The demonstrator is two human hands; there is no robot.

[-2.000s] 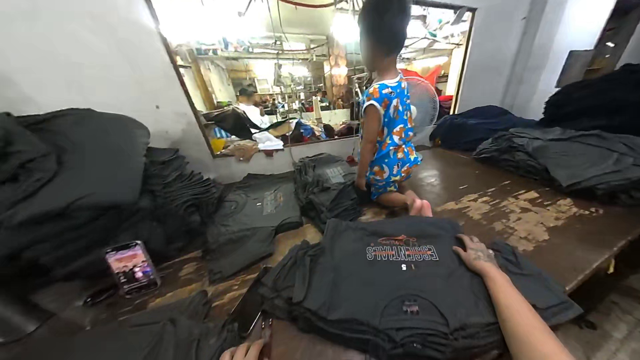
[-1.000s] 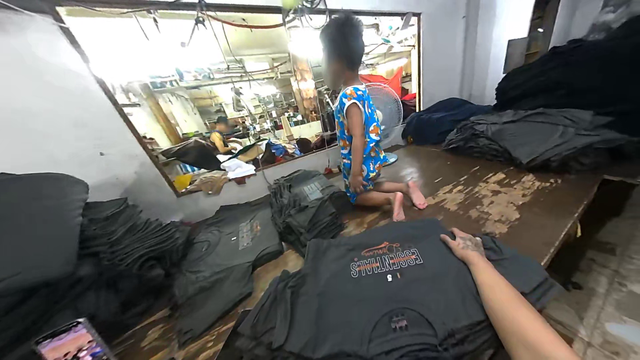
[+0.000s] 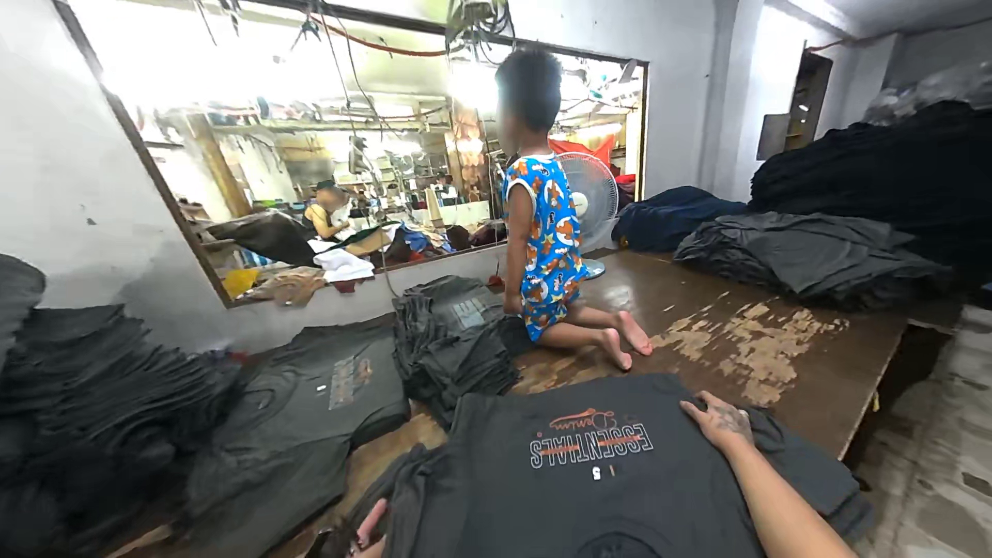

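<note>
A dark grey printed T-shirt (image 3: 573,496) lies spread on top of a stack, its neckline towards me. My right hand (image 3: 719,421) rests on its right edge, fingers apart, palm down. Low in the view, my left hand (image 3: 370,531) is at the left side of the stack, mostly hidden by the fabric and the frame edge; whether it holds anything cannot be seen. A second spread printed shirt (image 3: 310,395) lies to the left, and a folded pile of dark shirts (image 3: 457,333) is just beyond the stack.
A person (image 3: 546,209) in blue patterned clothes kneels on the worn wooden table (image 3: 821,387), beside a white fan (image 3: 585,198). Dark garments are heaped at the far left (image 3: 93,387) and far right (image 3: 821,256). Through the wall opening, another person (image 3: 324,213) sits among cloth.
The kneeling person's feet are now farther from the stack's edge than two seconds ago. The view has swung, and the phone at the left is out of view. My right hand remains on the shirt.
</note>
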